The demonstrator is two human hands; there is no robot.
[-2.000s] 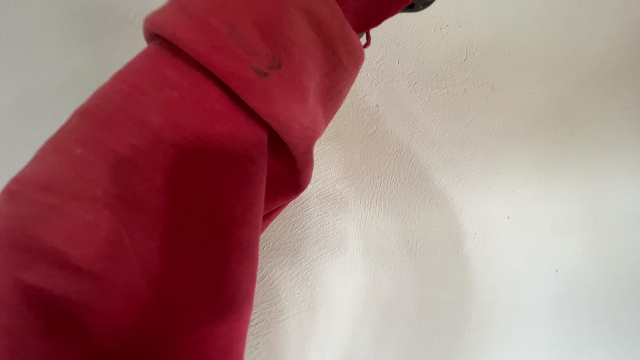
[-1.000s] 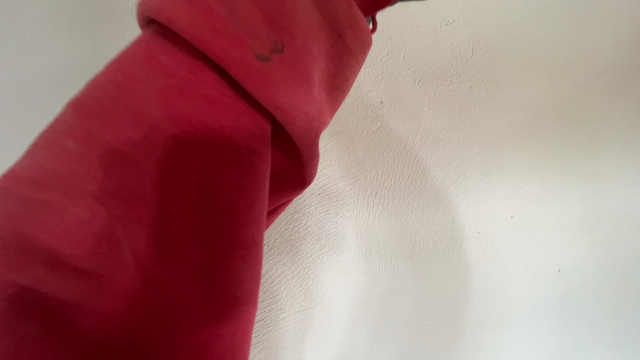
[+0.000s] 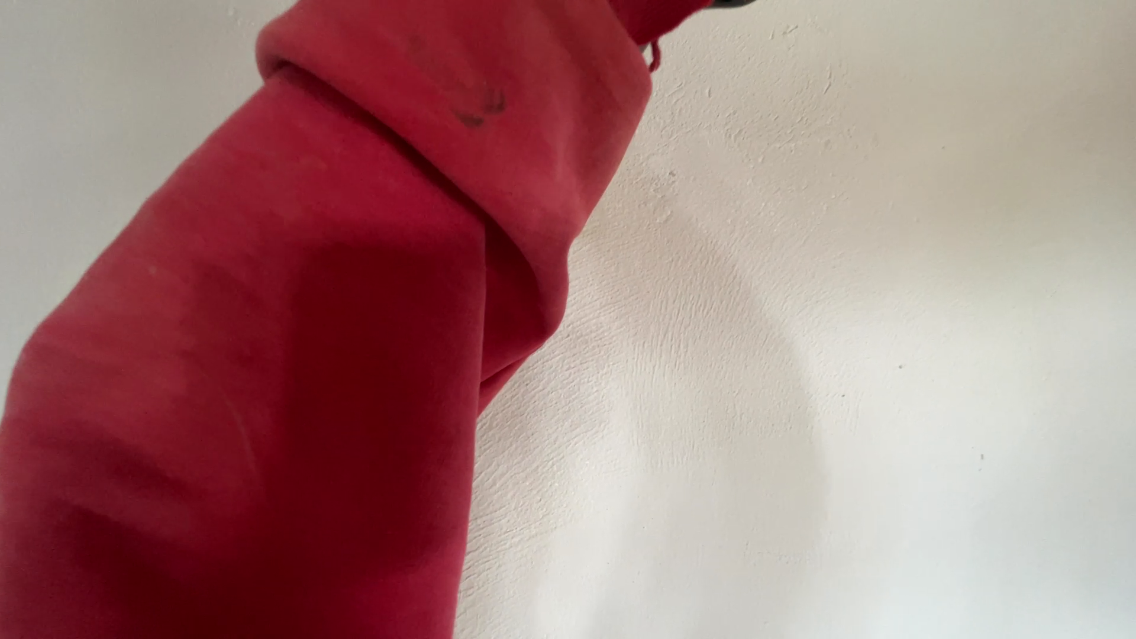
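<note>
A raised arm in a red sleeve (image 3: 373,355) fills the left half of the head view, running from the lower left to the top. Its wide turned-back cuff (image 3: 479,106) bears a dark smudge. Beyond the cuff, more red cloth reaches the top edge, where a sliver of a dark object (image 3: 731,3) shows; too little of it is in view to tell what it is. A small red loop of thread (image 3: 656,57) hangs by the cuff. Neither of my hands can be seen, and whatever they hold is hidden or out of frame.
Behind the arm stands an off-white wall (image 3: 932,373) with fine ridges and small bumps in its surface. A soft curved shadow (image 3: 754,399) lies on it to the right of the sleeve. A few tiny dark specks mark the wall at the right.
</note>
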